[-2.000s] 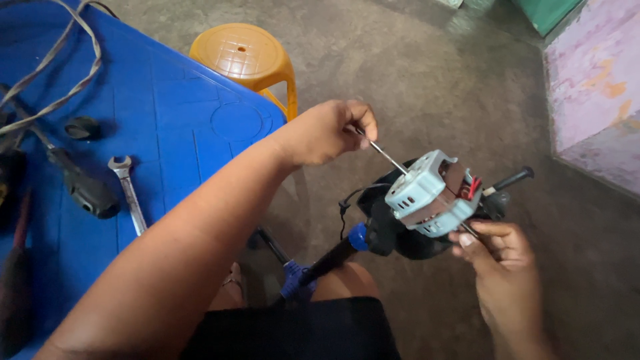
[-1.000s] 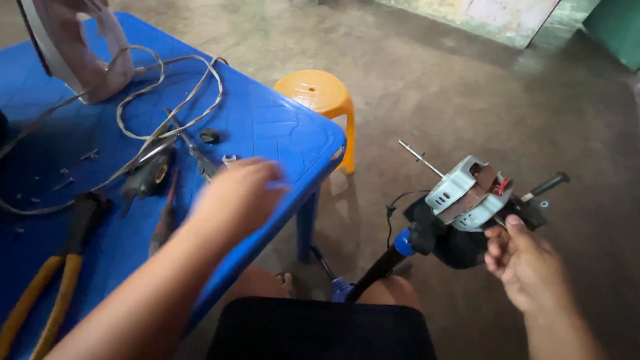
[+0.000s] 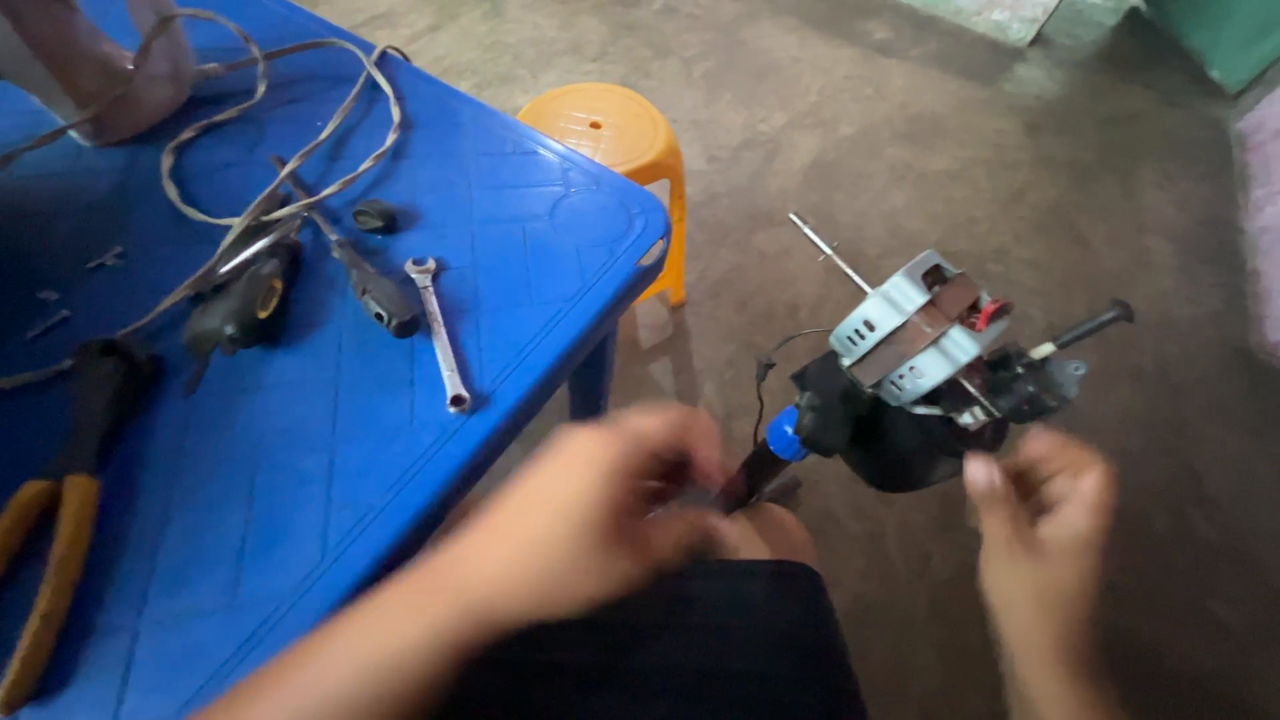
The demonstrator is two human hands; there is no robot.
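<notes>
An electric fan motor [image 3: 915, 325] with a pale metal housing, red wires and a long shaft [image 3: 830, 252] sits atop the dark pole of a fan stand with a blue collar [image 3: 787, 433]. A black gearbox [image 3: 1035, 385] with a knob rod adjoins its rear. My left hand [image 3: 630, 495], blurred, hovers over my lap near the pole, its fingers curled; whether it holds anything is unclear. Just below the motor's rear end is my right hand [image 3: 1040, 500], thumb and fingers bent, its fingertips too blurred to show whether something is between them.
On the blue plastic table [image 3: 520, 350] lie a combination wrench [image 3: 438, 335], a screwdriver [image 3: 370, 285], a black cap [image 3: 374, 216], orange-handled pliers [image 3: 75, 500], a black tool [image 3: 245, 295] and a looped cord [image 3: 390, 110]. An iron [image 3: 130, 80] stands behind. An orange stool [image 3: 600, 125] is beyond the table corner.
My left hand has moved from the motor's shaft, over the table near the wrench, and back to above my lap. My right hand has come away from the motor's rear and is now lower.
</notes>
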